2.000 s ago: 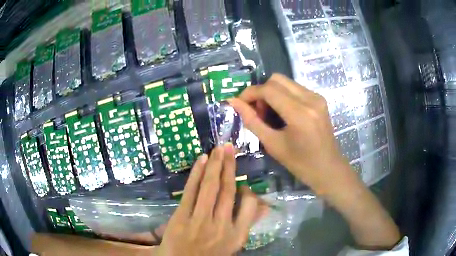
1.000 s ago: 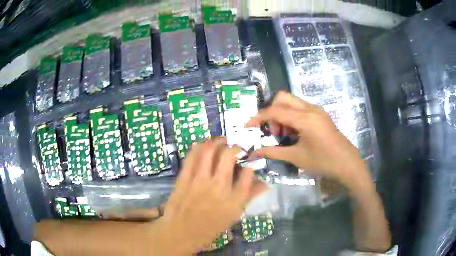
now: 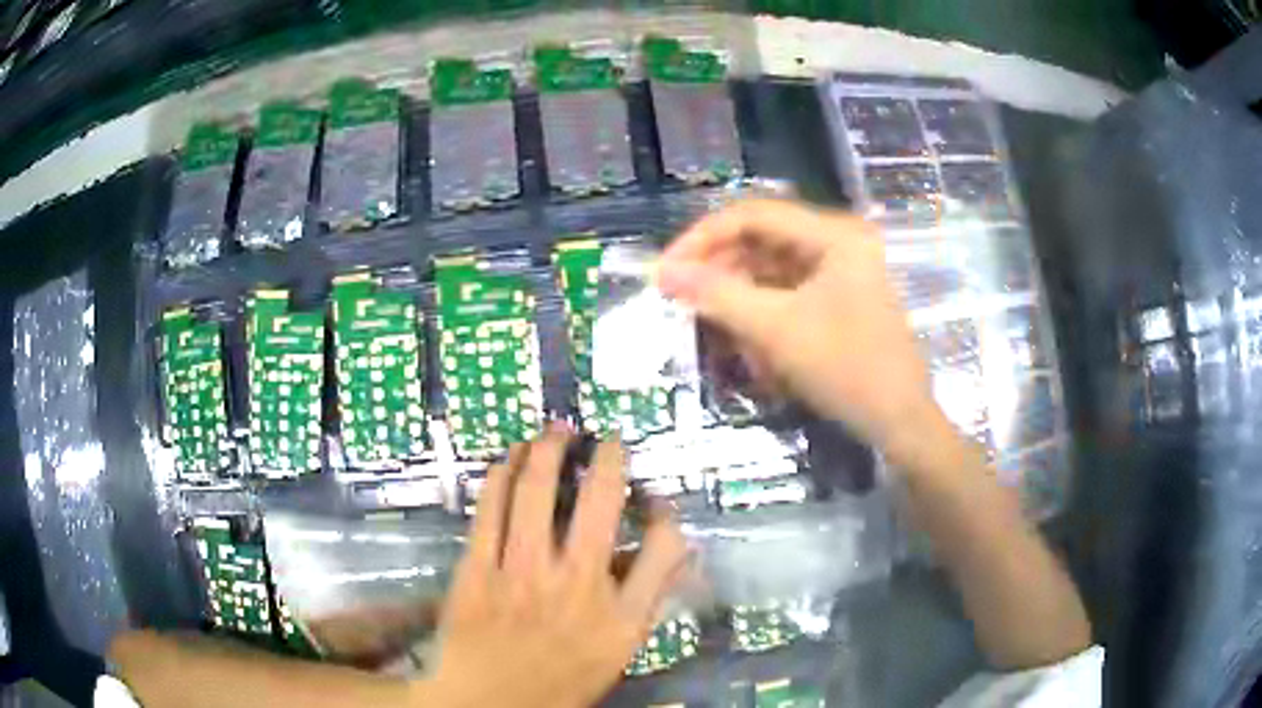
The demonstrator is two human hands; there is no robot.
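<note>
My right hand [image 3: 817, 311] is above the tray's middle row, thumb and fingertips pinched on the upper edge of a small pale film piece [image 3: 641, 339]. The piece hangs over a green circuit board [image 3: 581, 284] and hides much of it. My left hand [image 3: 533, 595] lies palm down at the near side of this row, fingers apart, fingertips by the board's lower end; it holds nothing visible. Bare green boards [image 3: 485, 367] with pale pads stand to the left in the row. The pocket behind my right hand is mostly hidden.
Grey-covered boards [image 3: 471, 145] fill the far row. A glossy carrier sheet [image 3: 955, 263] with printed panels lies right of the tray. A clear film strip [image 3: 374, 546] crosses the near side, with more green boards [image 3: 235, 574] around it. Shiny clear plastic [image 3: 1176, 346] is at far right.
The view has shifted, and the tray appears further right. My right hand has moved from the row's rightmost board to the one left of it, with a pale film piece now hanging from its fingertips.
</note>
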